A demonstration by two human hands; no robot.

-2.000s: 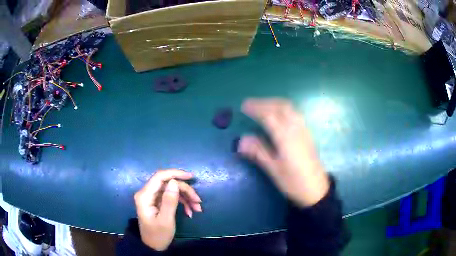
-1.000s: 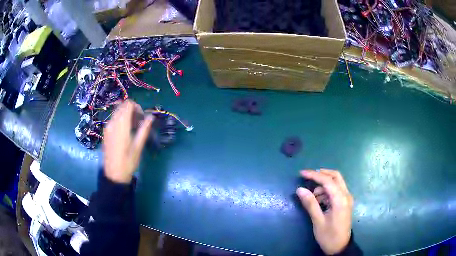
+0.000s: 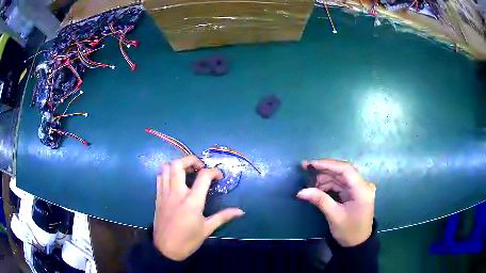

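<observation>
An LED board (image 3: 230, 173) with pale dots lies on the green table at front centre, with red and yellow lead wires (image 3: 173, 141) running out of it. My left hand (image 3: 189, 205) has its fingertips on the board's left side and centre and covers part of it. My right hand (image 3: 341, 197) is to the right, apart from the board, its fingers curled round a small dark piece (image 3: 313, 176), probably a foam pad, mostly hidden. One loose foam pad (image 3: 268, 106) lies beyond the board. Others (image 3: 212, 65) lie together further back.
A pile of wired modules (image 3: 61, 80) with red plugs lies at the left of the green table (image 3: 341, 80). A cardboard carton (image 3: 229, 24) stands at the far edge, with wired parts at the far right. White-and-black units (image 3: 50, 229) are below left, a blue stool (image 3: 461, 229) below right.
My left hand has moved from the pile at the left to front centre, bringing an LED board with its wires. My right hand stays at the front right, curled round the dark piece. The view has shifted.
</observation>
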